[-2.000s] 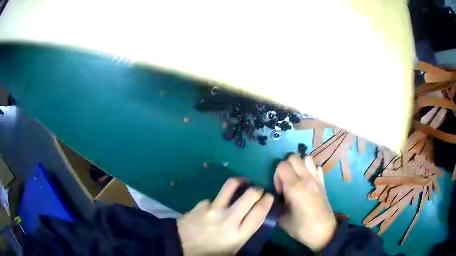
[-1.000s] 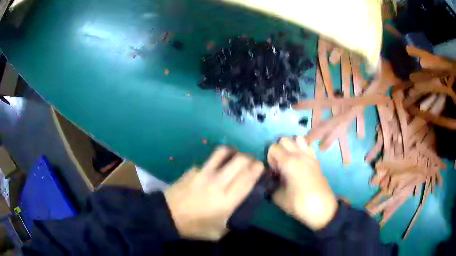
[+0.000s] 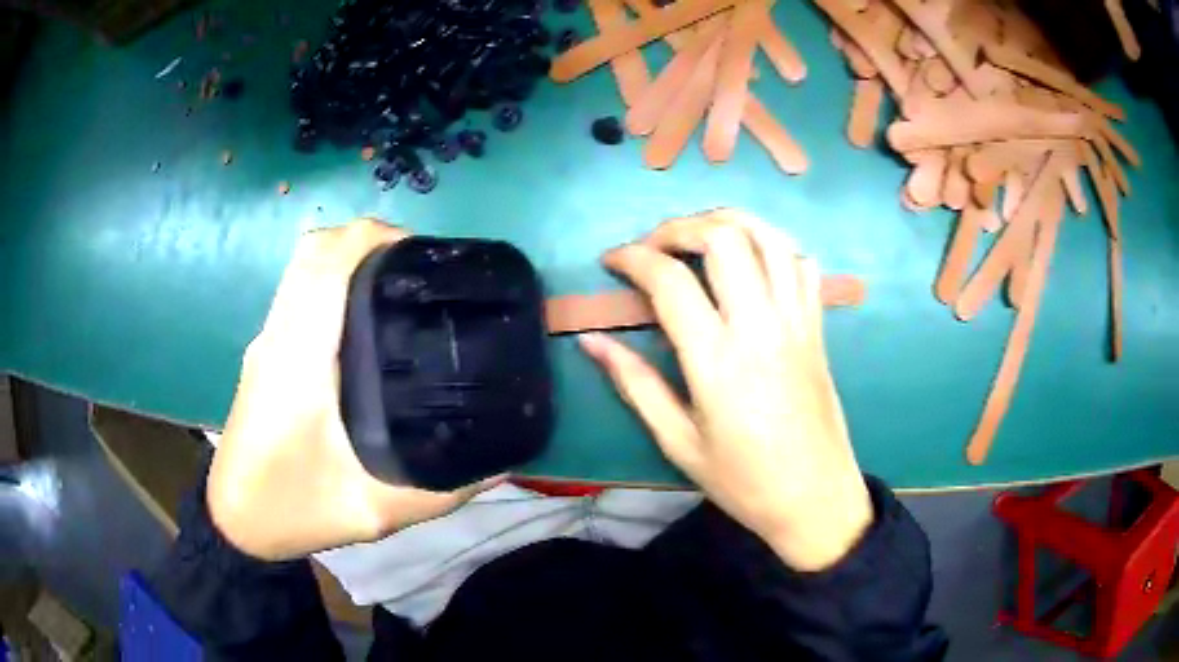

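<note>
My left hand [image 3: 291, 401] grips a black speaker housing [image 3: 453, 362] from its left side and holds it over the table's front part. A tan carrying strap [image 3: 601, 312] runs from the housing's right edge out to the right. My right hand [image 3: 750, 349] lies across the strap, thumb tip below it and index fingertip above it. The strap's rounded end shows beyond the fingers. Whether my right hand pinches the strap, and whether the strap is joined to the housing, I cannot tell.
A heap of black strap buttons [image 3: 414, 78] lies at the back, with one loose button near the straps. Loose straps [image 3: 705, 91] fan out at the back, with a larger strap pile [image 3: 996, 142] at the right. A red stool [image 3: 1099, 556] stands below the table edge.
The view has shifted, and the pale sheet-like shape that covered the top is gone. The housing now shows clearly in my left hand. My right hand has moved away from my left, over a strap.
</note>
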